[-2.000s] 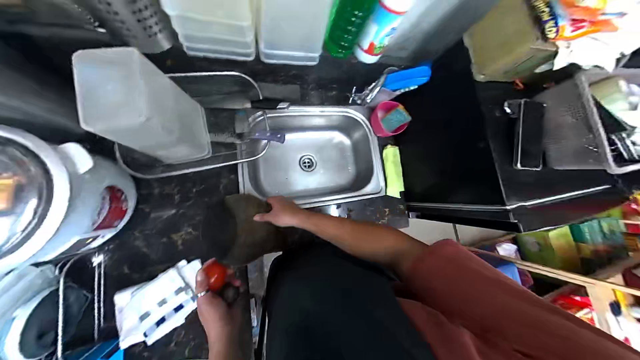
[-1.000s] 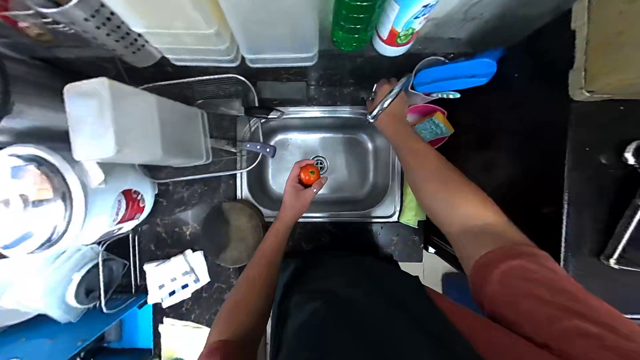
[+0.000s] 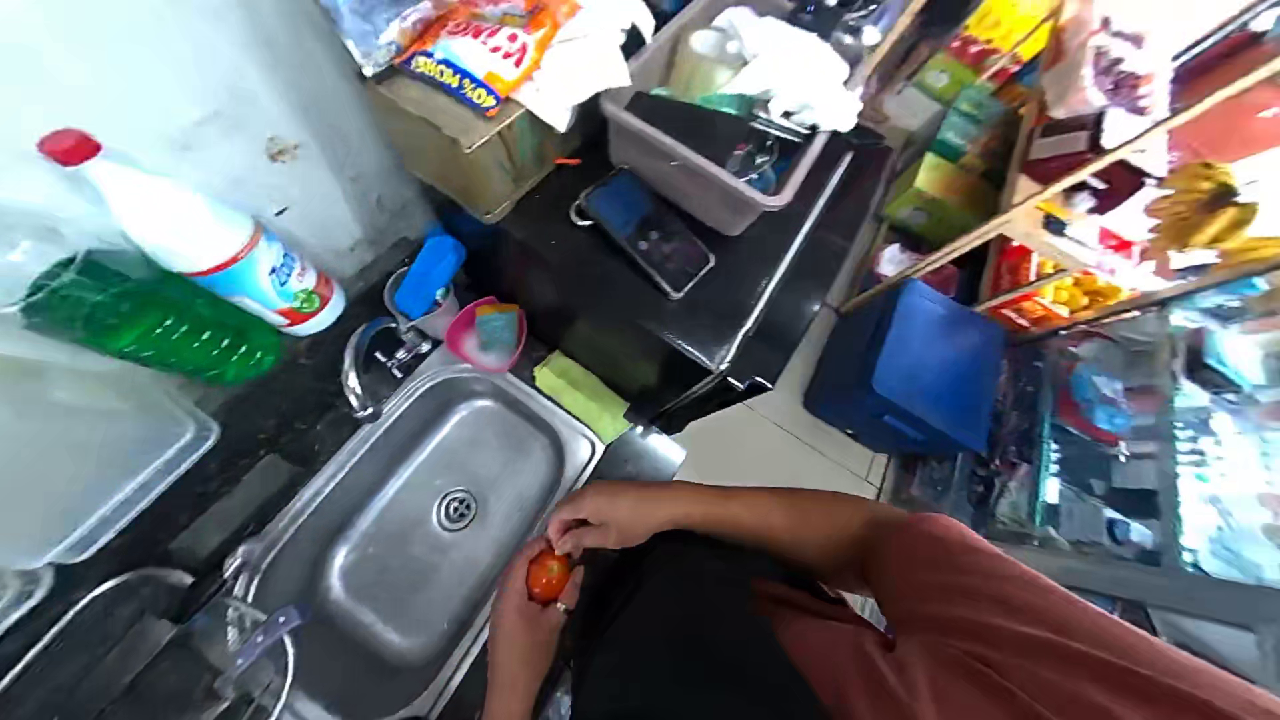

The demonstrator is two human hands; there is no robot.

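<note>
A red tomato (image 3: 548, 576) rests in the fingers of my left hand (image 3: 525, 610), at the front rim of the stainless steel sink (image 3: 400, 540). My right hand (image 3: 605, 515) reaches in from the right, its fingertips at the top of the tomato; whether they pinch it is not clear. The sink's basin holds no objects, and its drain (image 3: 456, 509) shows. Behind the basin stands the chrome faucet (image 3: 360, 370). A knife (image 3: 268, 636) with a purple-grey handle lies by the sink's left end.
A pink bowl with a sponge (image 3: 485, 335) and a yellow-green cloth (image 3: 582, 395) lie beside the sink. Farther back are a smartphone (image 3: 648, 232), a grey plastic bin (image 3: 690, 180), a green bottle (image 3: 150, 315) and a white bottle with a red cap (image 3: 200, 230). A blue box (image 3: 915, 370) stands on the floor.
My right hand has left the faucet and come to the tomato. My left hand has drawn the tomato from over the basin to the front rim. The view has swung to the right.
</note>
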